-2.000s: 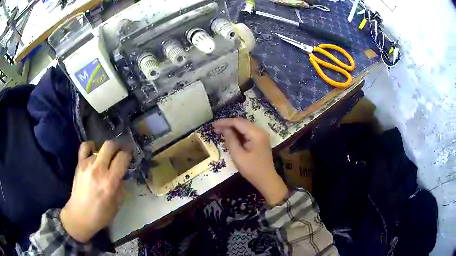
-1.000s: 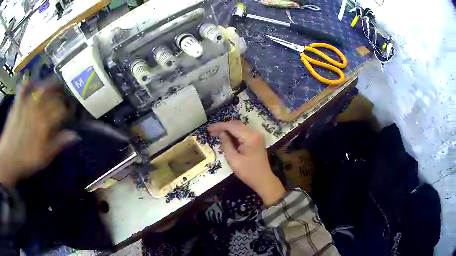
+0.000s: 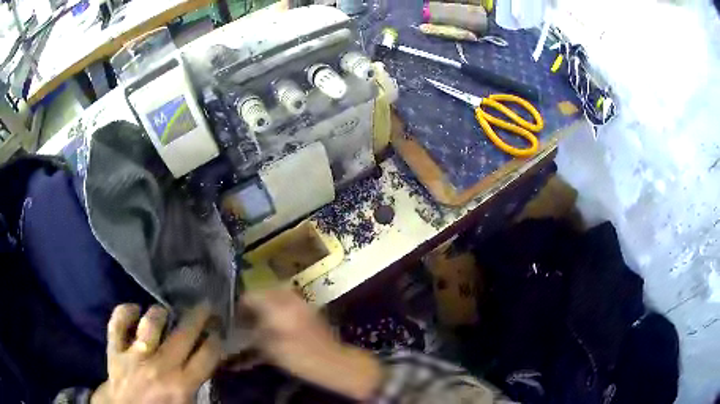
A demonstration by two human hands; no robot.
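A grey, finely striped cloth piece point(image 3: 146, 225) with a pale stitched rim lies left of the overlock machine point(image 3: 308, 118), over a heap of dark denim point(image 3: 59, 229). My left hand point(image 3: 158, 359) is on the lower end of the grey cloth, fingers bent over it. My right hand point(image 3: 296, 335) is blurred and meets the cloth's lower right edge, in front of the scrap tray point(image 3: 335, 259). Its fingertips are too blurred to tell their grip. The cloth's bottom edge is hidden by my hands.
Orange-handled scissors point(image 3: 509, 124) and a black-handled tool point(image 3: 497, 81) lie on the blue board point(image 3: 442, 142). Dark trimmings point(image 3: 347, 221) are scattered behind the tray. A thread cone point(image 3: 458, 16) stands behind. A dark garment pile point(image 3: 576, 300) is at the lower right.
My right hand has moved from beside the tray left and down to the cloth. My left hand has come back from the far left. The grey cloth now lies spread left of the machine.
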